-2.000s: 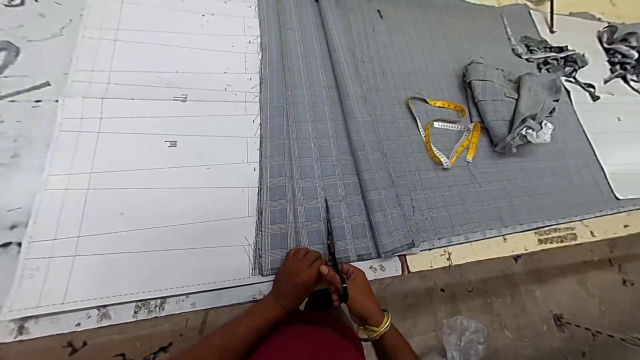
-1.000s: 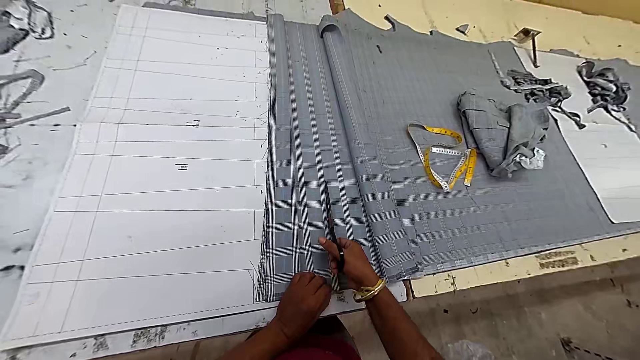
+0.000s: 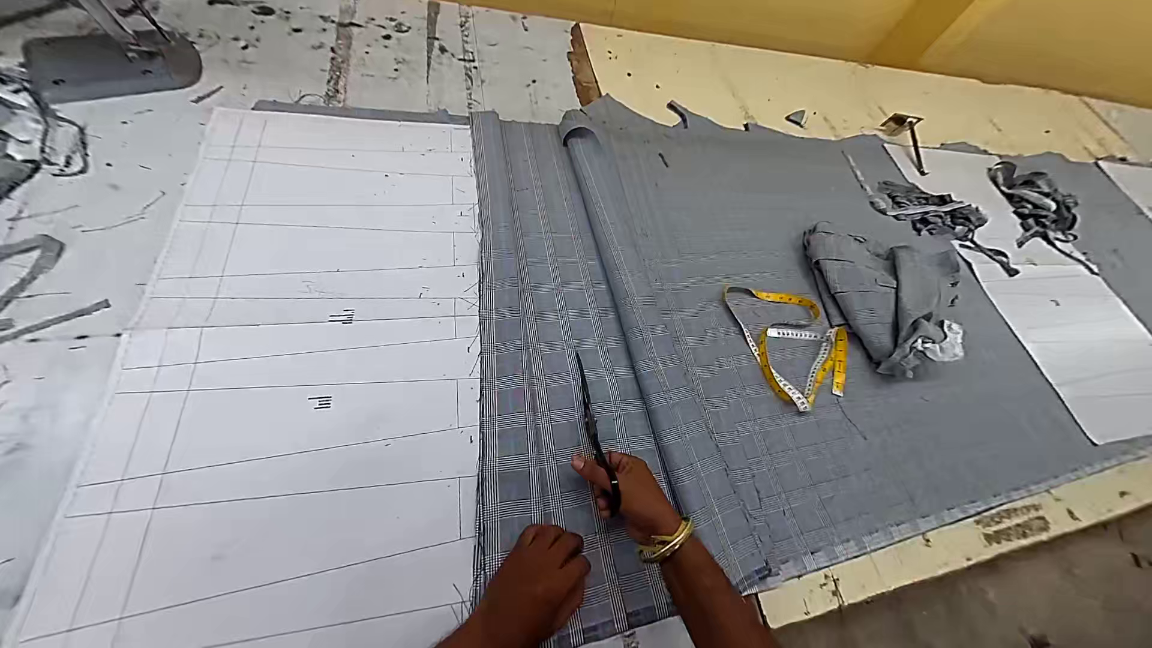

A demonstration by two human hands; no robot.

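Note:
My right hand (image 3: 634,495) grips black scissors (image 3: 589,409) by the handle; the blades point away from me, over layered grey checked fabric (image 3: 540,360). Bangles circle that wrist. My left hand (image 3: 538,576) rests with curled fingers on the same fabric, near its left edge; whether it pinches a layer cannot be told. White pattern paper (image 3: 297,360) ruled with lines lies left of the checked strip. A fold (image 3: 630,333) of the fabric runs lengthwise right of the scissors. Farther right, a yellow and white measuring tape (image 3: 771,364) lies loosely looped on the cloth.
A crumpled grey cloth bundle (image 3: 882,288) lies beside the tape. Fabric scraps (image 3: 931,211) and more scraps (image 3: 1035,202) sit by a white sheet (image 3: 1071,342) at the right. A metal stand (image 3: 911,139) rises at the far side; a metal base (image 3: 112,67) stands top left.
My right hand has moved away from the near table edge with the scissors, apart from my left hand. My left hand has moved onto the fabric. The view has shifted toward the table's far side.

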